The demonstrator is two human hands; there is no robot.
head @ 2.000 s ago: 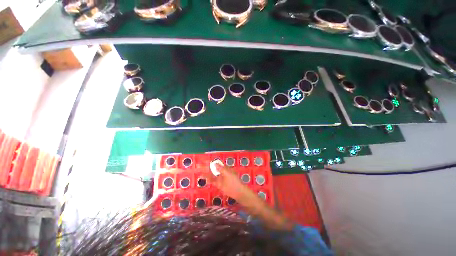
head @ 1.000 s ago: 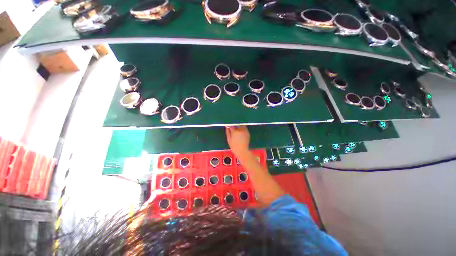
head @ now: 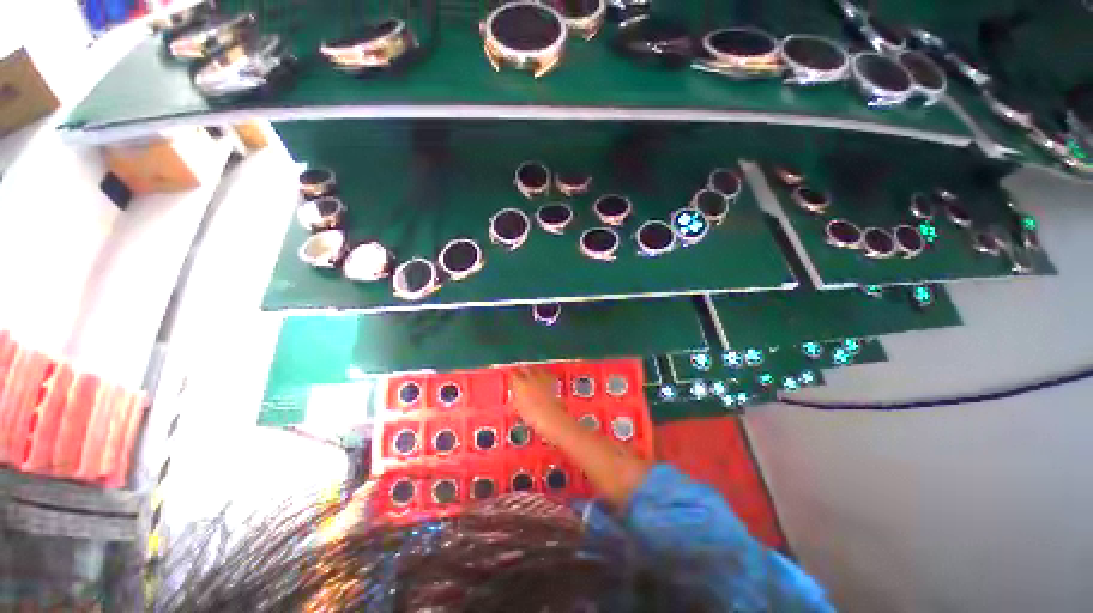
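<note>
A red compartment tray (head: 381,413) lies low in the middle, with round dark watch units in several square pockets; one such watch unit (head: 445,442) is in the middle row. My right hand (head: 531,388) reaches in from the lower right over the tray's top row. Its fingers are small and blurred, and I cannot tell whether they grip a watch. One watch unit (head: 547,313) sits on the green shelf (head: 456,338) just above the tray. My left hand is not in view; hair covers the bottom of the picture.
Green tiered shelves hold more watches; the nearest upper shelf edge (head: 527,116) crosses the top. Lit watches (head: 717,389) glow on lower right tiers. Stacked red trays (head: 66,407) stand at left, cardboard boxes (head: 156,165) at upper left. A black cable (head: 887,405) runs along the right wall.
My right hand has come down from the shelf edge to the tray's top row. A watch unit now shows on that shelf where my hand was. The view has shifted slightly.
</note>
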